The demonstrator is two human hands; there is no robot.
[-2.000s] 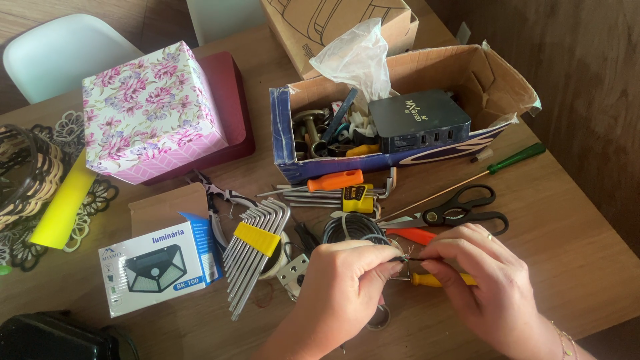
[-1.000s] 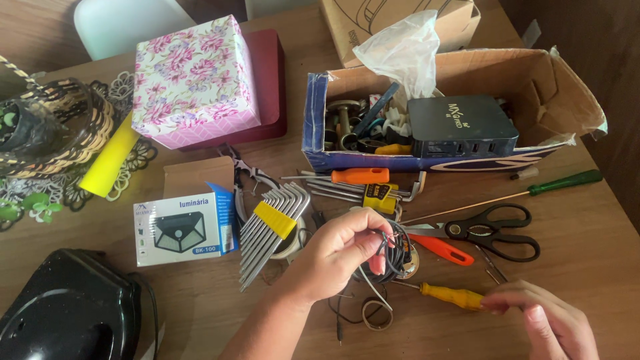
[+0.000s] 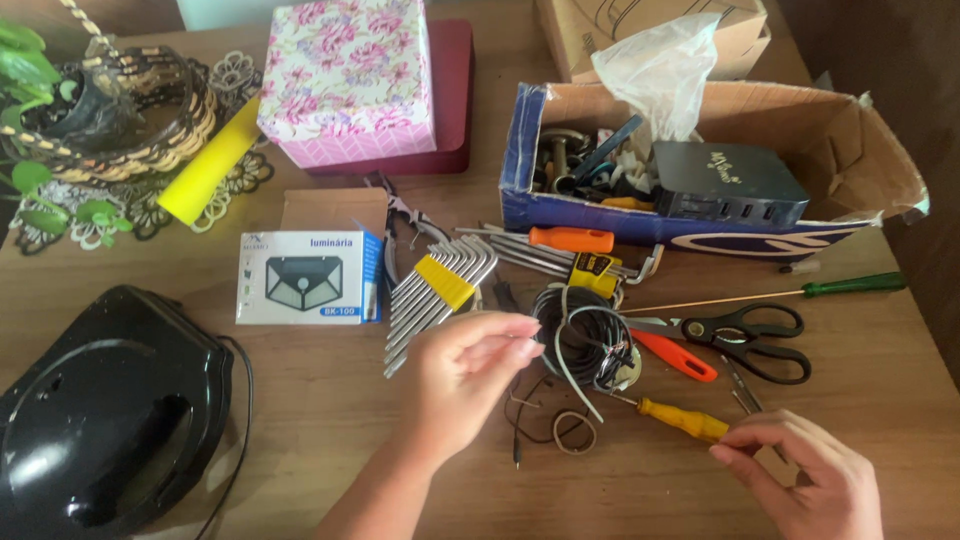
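My left hand (image 3: 469, 375) is raised at the centre, thumb and fingertips a little apart with nothing seen between them. Just right of it lies a coil of black cable (image 3: 577, 337) with a pale tie. My right hand (image 3: 806, 472) pinches the handle end of a yellow-handled screwdriver (image 3: 682, 418), whose shaft points at the coil. Black-handled scissors (image 3: 739, 337), an orange-red handle (image 3: 675, 355) and a green-handled screwdriver (image 3: 851, 284) lie beyond. A hex key set in a yellow holder (image 3: 444, 283) is behind my left hand. A brown ring (image 3: 574, 432) and thin wires lie between the hands.
An open blue cardboard box (image 3: 585, 214) of hardware carries a black TV box (image 3: 731, 184). An orange-handled screwdriver (image 3: 571, 238), pliers (image 3: 405, 214), a lamp carton (image 3: 300, 277) and a floral box (image 3: 349, 82) lie behind. A black appliance (image 3: 112, 412) stands left, near a wicker basket (image 3: 150, 150).
Both hands were together over the coil two seconds ago. They have parted: my right hand went to the yellow screwdriver's handle, while my left hand has let go of the cable and moved left.
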